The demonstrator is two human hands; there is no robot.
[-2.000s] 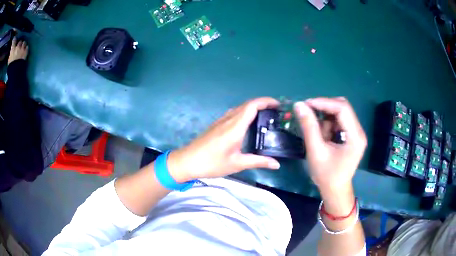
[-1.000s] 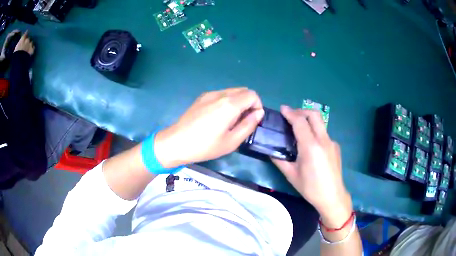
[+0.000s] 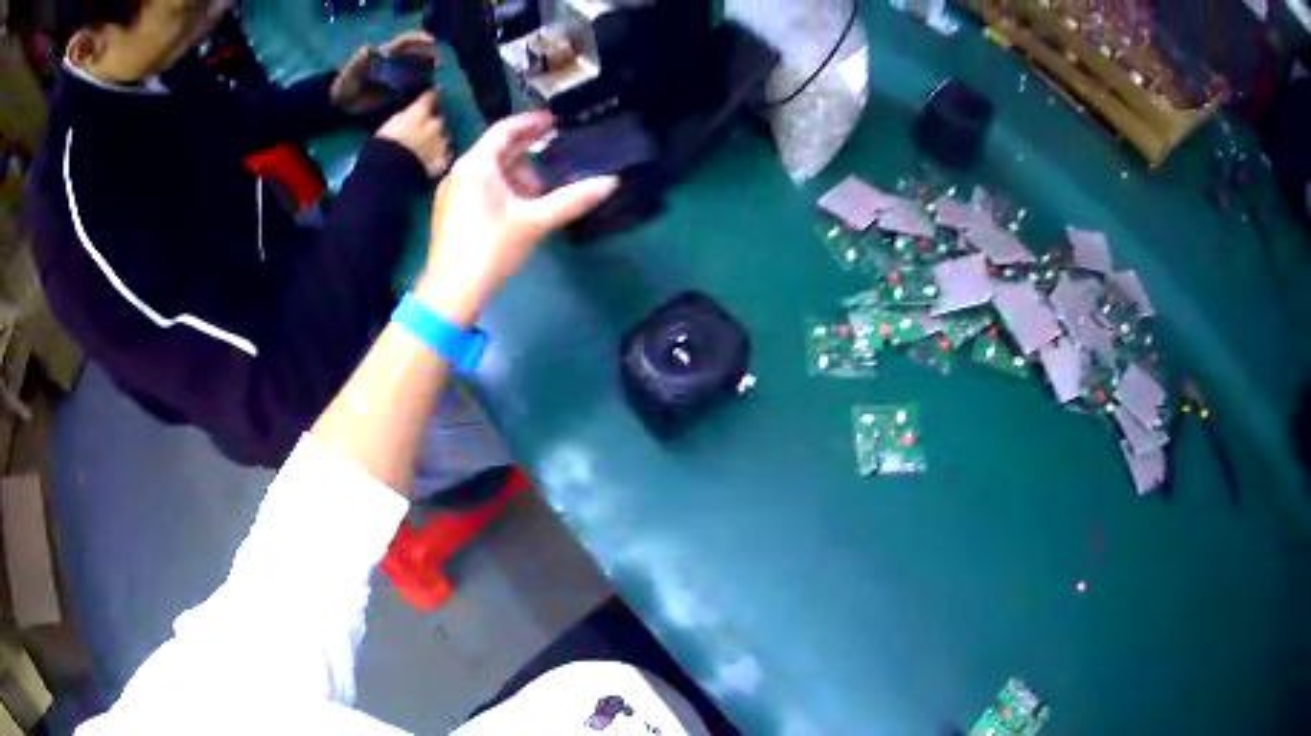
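Note:
My left hand [image 3: 503,194] is stretched out to the upper left, thumb and fingers spread around the near side of a blurred black housing [image 3: 604,166]. I cannot tell whether it grips the housing. My right hand is out of the picture. A black speaker half [image 3: 683,360] stands on the green mat, cone up, with a small white plug at its edge. A single green circuit board [image 3: 889,439] lies right of it. Another board [image 3: 1012,710] is cut off by the bottom edge.
A pile of green boards with grey pads [image 3: 1024,309] lies at right. Behind are a clear plastic bag [image 3: 820,101], a dark round part [image 3: 953,122], a wooden-edged tray [image 3: 1100,86] and black parts. A person [image 3: 187,259] sits at left, a red stool [image 3: 431,554] below.
The view has swung left. My left hand has moved from the middle to the far-left black parts. My right hand and the stacked units have left the picture; the large board pile now shows.

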